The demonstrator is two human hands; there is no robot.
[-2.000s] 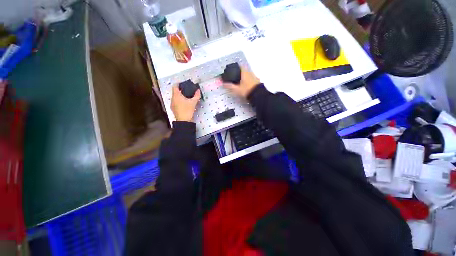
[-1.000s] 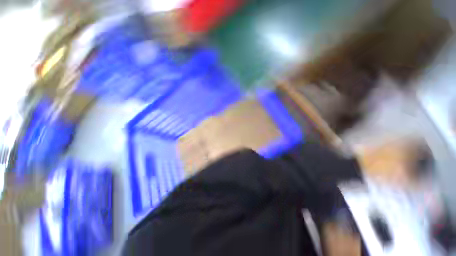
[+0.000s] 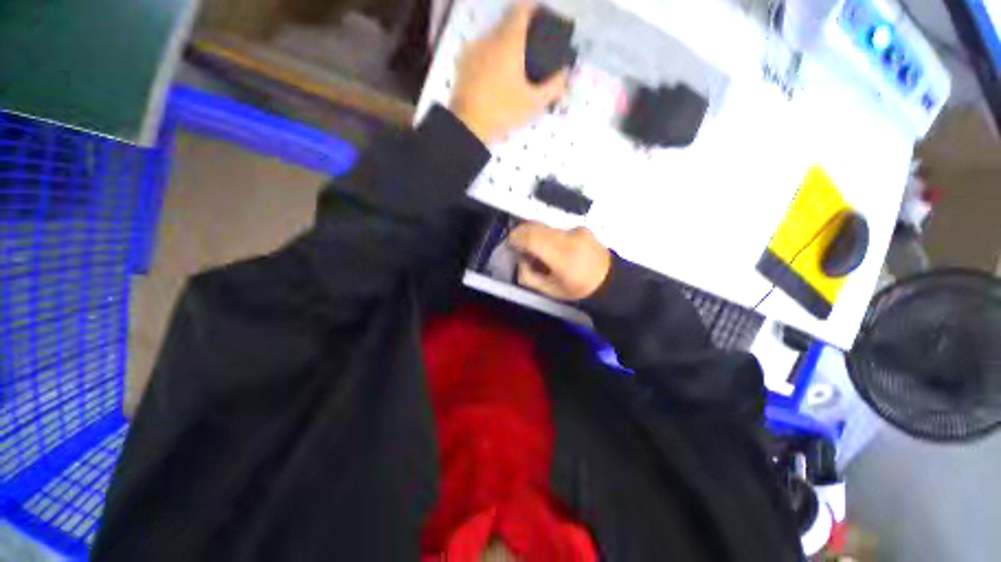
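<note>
My left hand (image 3: 496, 82) is around a black stop block (image 3: 548, 44) on the pale perforated fixture plate (image 3: 513, 165), fingers on both sides of the block. A second black block (image 3: 667, 114) stands to its right with no hand on it. A smaller black bar (image 3: 562, 195) lies near the plate's front edge. My right hand (image 3: 569, 261) is over the keyboard tray (image 3: 516, 292) below the table edge, fingers curled down. Its fingertips are blurred, and I cannot tell whether they hold anything.
A black mouse (image 3: 845, 244) lies by a yellow pad (image 3: 809, 225) on the white table. The control box (image 3: 887, 55) is at the back right. A black fan (image 3: 938, 357) stands at the right. A blue mesh crate (image 3: 66, 274) and green bench (image 3: 82, 66) are at the left.
The view swung away to blue crates and back to the table. My right hand has left the right block and is now over the keyboard tray. My left hand is again at the left block.
</note>
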